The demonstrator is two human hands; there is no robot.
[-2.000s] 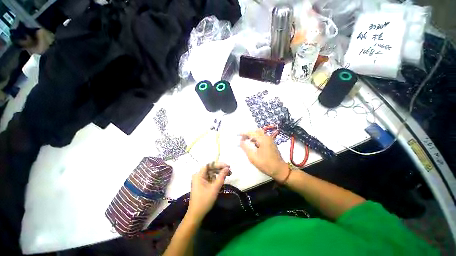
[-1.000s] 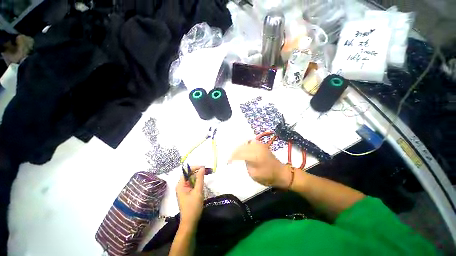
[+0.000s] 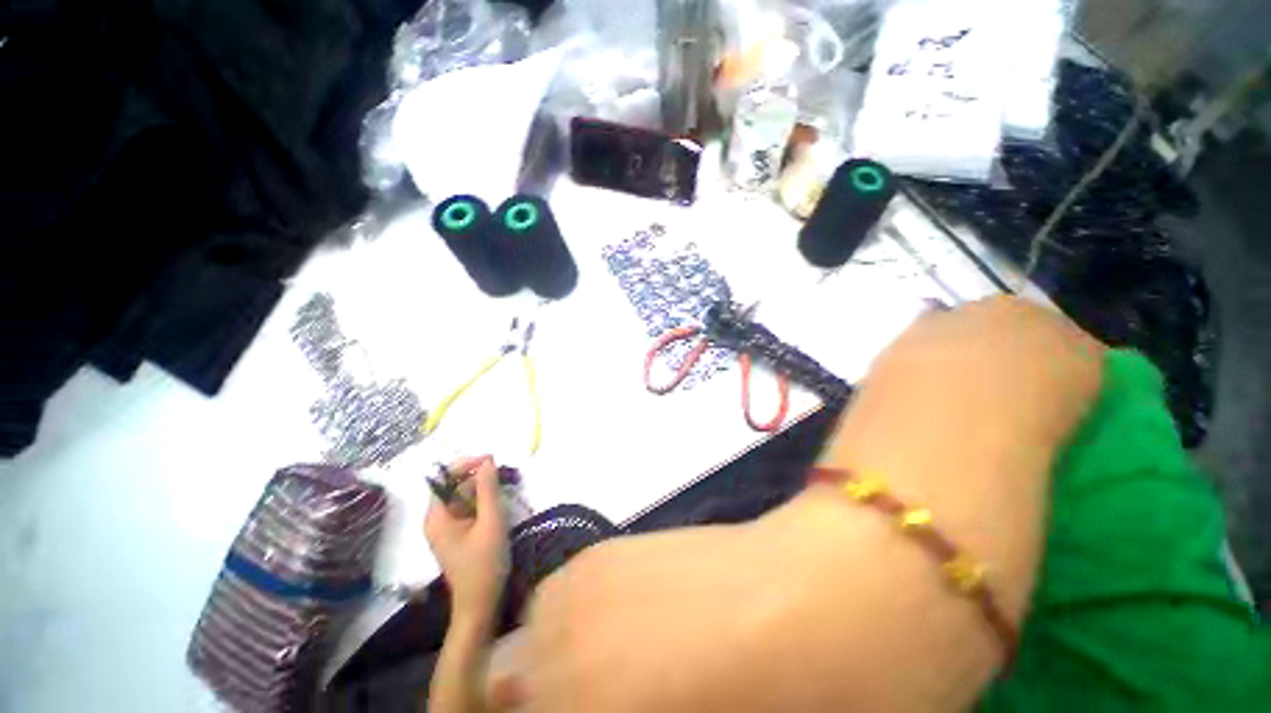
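The black garment [image 3: 397, 641] lies along the table's near edge, with the silvery chain trim [image 3: 565, 521] curving along it. My left hand [image 3: 468, 536] is above the garment, fingers closed on small dark thread snips [image 3: 449, 488]. My right hand [image 3: 683, 613] is large, blurred and very close to the camera at the lower middle, its wrist bent. It hides much of the garment, and its fingertips cannot be made out. No needle or thread can be seen. The striped weight bag [image 3: 286, 585] sits at the garment's left end.
Yellow-handled pliers [image 3: 523, 383] and loose chain [image 3: 356, 404] lie beyond my left hand. Red-handled scissors [image 3: 764, 383] lie by small metal pieces [image 3: 655, 279]. Thread cones [image 3: 537, 251], a phone [image 3: 634, 160] and plastic bags [image 3: 934, 84] stand or lie farther back. Black cloth [image 3: 126, 181] is piled upper left.
My right hand has come up from the table towards the camera and now covers the lower middle and right. My left hand still holds the snips. The view has shifted.
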